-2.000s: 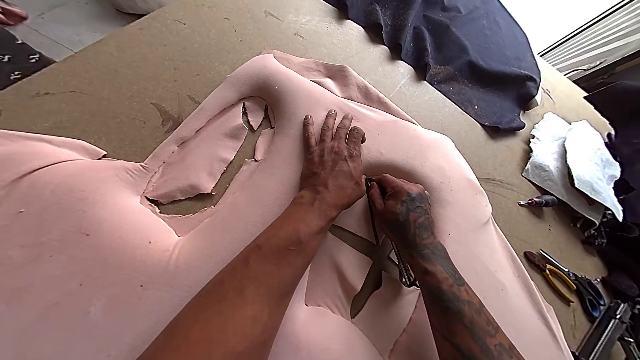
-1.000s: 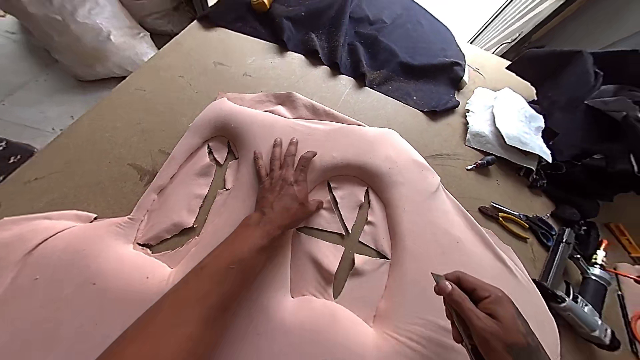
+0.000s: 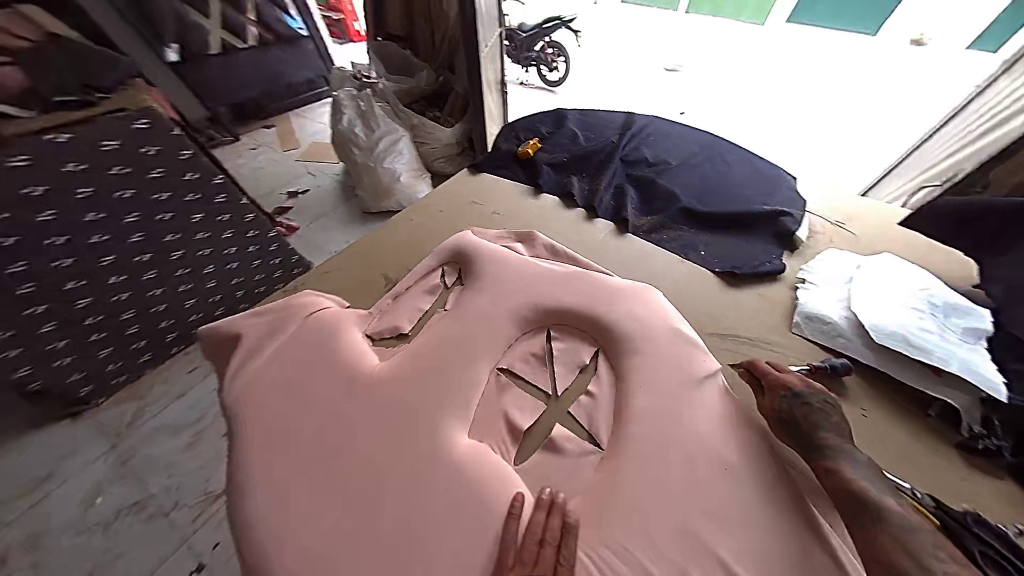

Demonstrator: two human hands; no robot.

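Observation:
Pink stretch fabric (image 3: 344, 448) covers a large shaped form on the worktable. Its right oval recess has a star of cut slits (image 3: 556, 400), with fabric flaps between them. In the left recess the fabric is cut along a jagged gap (image 3: 432, 316). My left hand (image 3: 538, 534) lies flat on the pink fabric below the star slits, mostly out of view. At the form's right edge, low over the tabletop, is my right hand (image 3: 772, 392), its fingers curled round a small blade (image 3: 734, 366) with only the tip showing. A dark-handled screwdriver (image 3: 832, 367) lies beside that hand.
Dark blue fabric (image 3: 656, 184) with a yellow tape measure (image 3: 529, 148) on it lies at the table's (image 3: 448, 208) far side. White padding sheets (image 3: 912, 320) are at right. A patterned dark panel (image 3: 120, 256) stands left; filled sacks (image 3: 376, 152) stand behind on the floor.
My left hand has moved from between the two recesses to below the star slits. My right hand has gone from the slits to the form's right edge. The view has swung up and left.

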